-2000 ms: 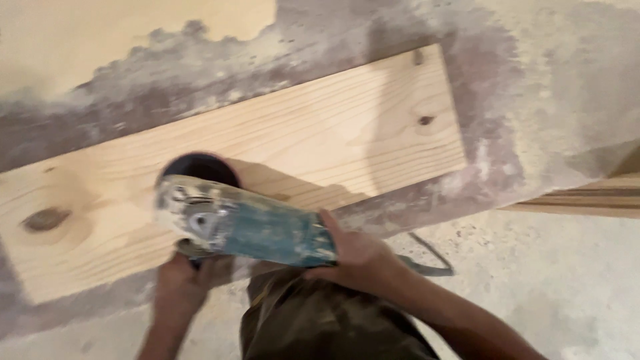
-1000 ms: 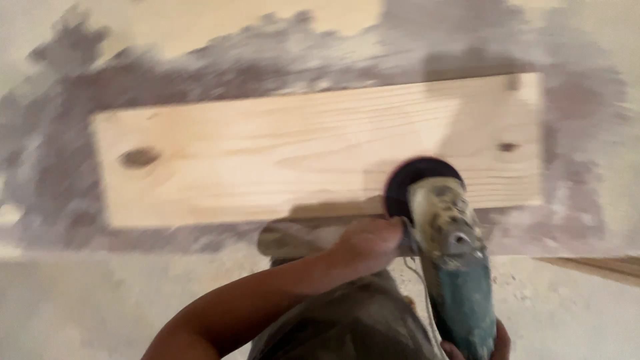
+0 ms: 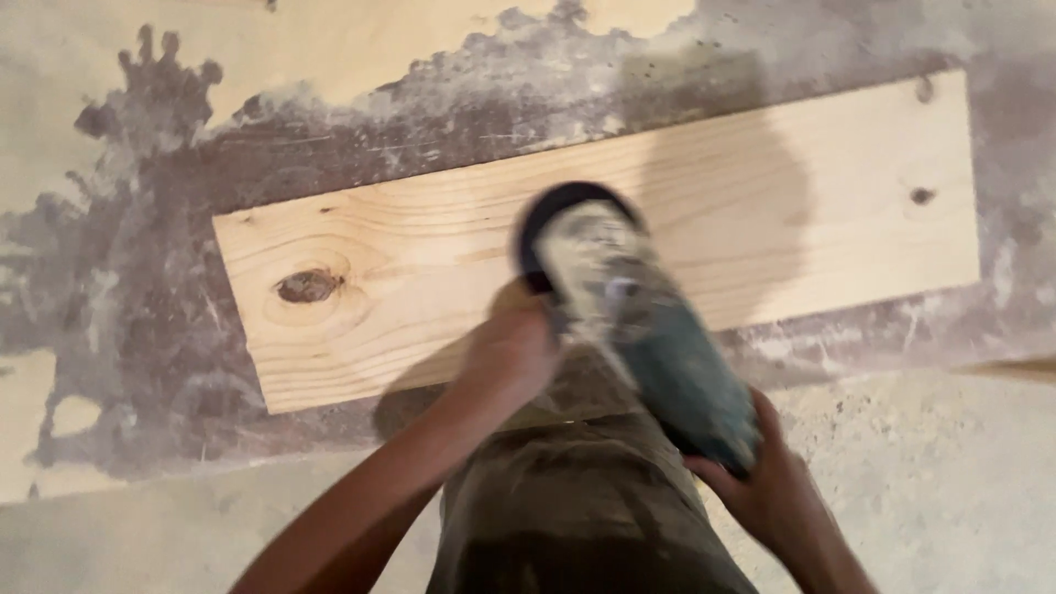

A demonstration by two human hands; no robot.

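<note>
A teal angle grinder (image 3: 685, 363) with a pale, dust-covered gear head reaches over a pine board (image 3: 412, 247). Its round black disc (image 3: 577, 194) is over the middle of the board; whether the two touch is unclear. My left hand (image 3: 520, 338) grips the side handle beside the head, its fingers blurred. The rear of the grinder's body is held in my right hand (image 3: 759, 470). Dark knots show in the board, a large one (image 3: 307, 285) at the left and a small one (image 3: 921, 195) near the right end.
Under the board lies a worn brownish surface (image 3: 165, 330) with pale stains and dust. My clothed leg (image 3: 577, 511) is close to the board's near edge. A strip of wood (image 3: 1015, 369) juts in at the right edge, beside the pale floor (image 3: 907, 495).
Along the board the grinder went from the left part to the right part, and is now back over the middle. Both hands stay on it. The view has shifted and turned.
</note>
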